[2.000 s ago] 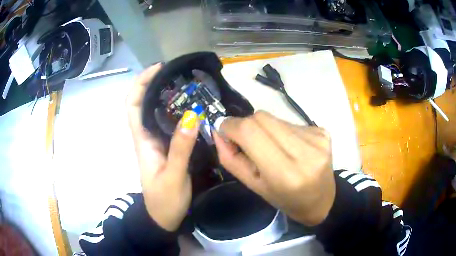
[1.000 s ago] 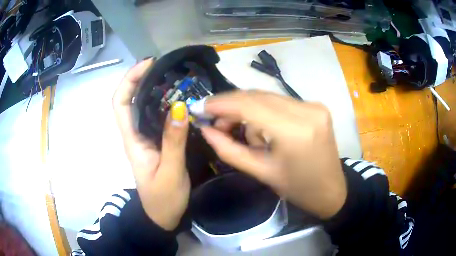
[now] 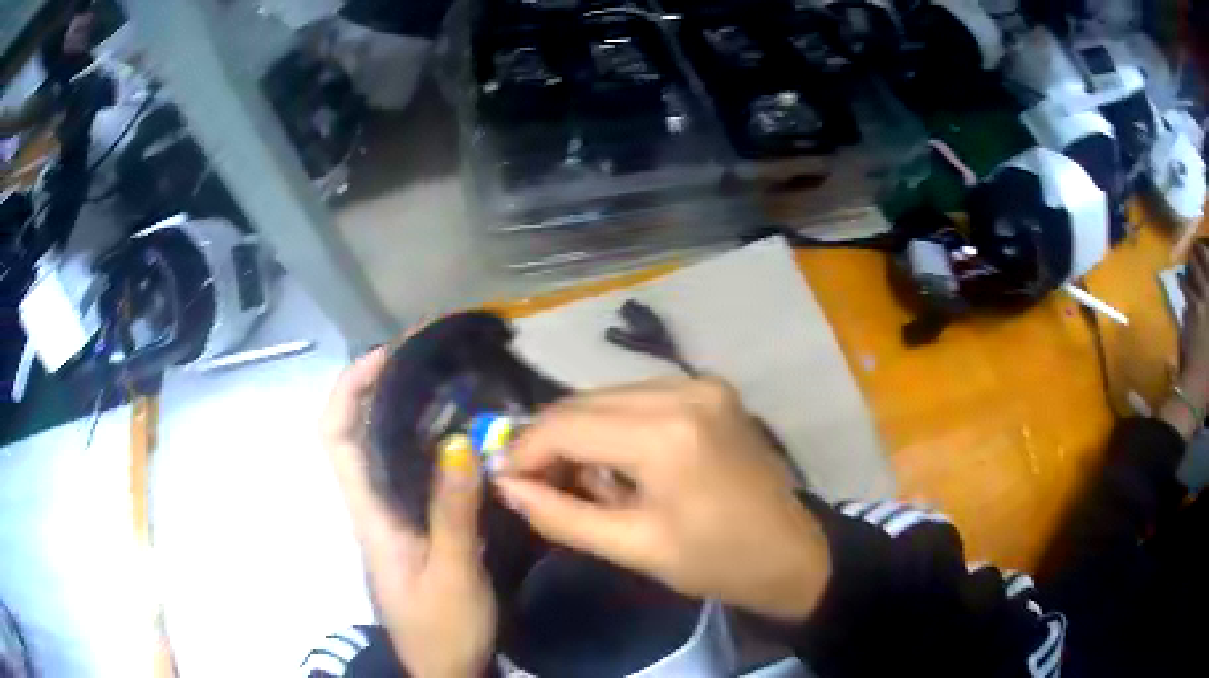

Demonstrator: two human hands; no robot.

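The black camera head shell [image 3: 404, 384] stands tilted in my left hand [image 3: 444, 570], its open back facing me, blurred inside. My left thumb lies over its inner edge. A small blue and yellow piece [image 3: 492, 435] shows between my thumb and my right hand [image 3: 663, 490]. My right thumb and forefinger are pinched together at the shell opening; blur hides what they grip. The white-edged camera body [image 3: 603, 623] lies below, partly under my right hand. The black pigtail cable [image 3: 639, 327] lies on the mat [image 3: 762, 318], its forked end toward the back.
A grey metal post [image 3: 252, 159] rises at the back left. Clear trays [image 3: 570, 219] with black units stand behind the mat. Part-built cameras stand at left [image 3: 172, 298] and right [image 3: 1047, 219]. Another person's hand [image 3: 1193, 351] shows at the right edge.
The view has tilted up, showing more trays and another person's arm at right. My right fingers stay at the shell opening; the blue and yellow piece shows more clearly there.
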